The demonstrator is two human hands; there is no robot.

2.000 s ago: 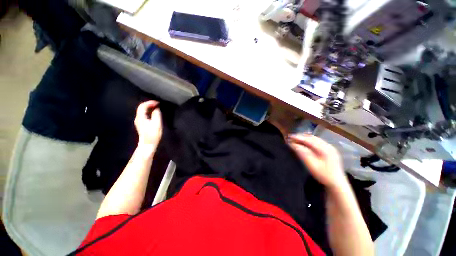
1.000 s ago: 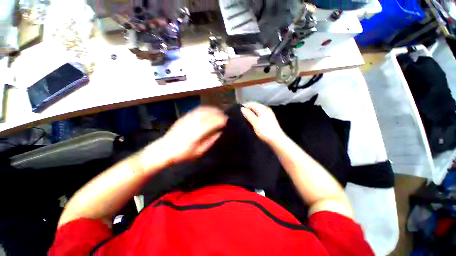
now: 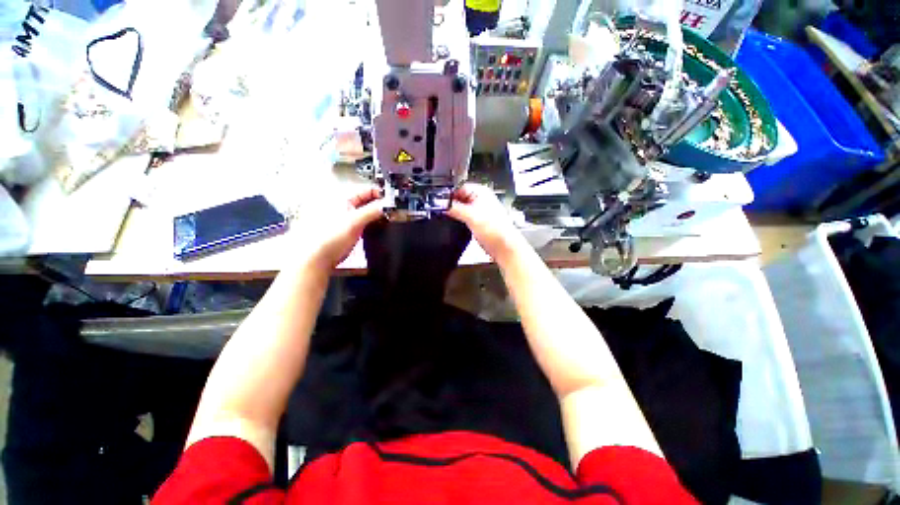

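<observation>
A black garment (image 3: 419, 261) runs from my lap up to the table edge, with its far end under the button-sewing machine head (image 3: 424, 128). My left hand (image 3: 347, 225) holds the garment at the left of the clamp and presser foot (image 3: 419, 204). My right hand (image 3: 484, 219) holds it at the right of the clamp. Both hands are close to the metal parts, and the fingertips are partly hidden there. The cloth edge under the clamp is hidden, and no button on it can be made out.
A smartphone (image 3: 231, 227) lies on the table at left, near plastic bags (image 3: 99, 123). The button feeder (image 3: 617, 143) and green feeder bowl (image 3: 730, 118) stand at right, before a blue crate (image 3: 804, 118). A control panel (image 3: 505, 69) is behind the head. White bins (image 3: 765, 340) stand below right.
The view has swung to face the machine head. Both hands have moved up from over the lap to the clamp, bringing the garment's end under the head.
</observation>
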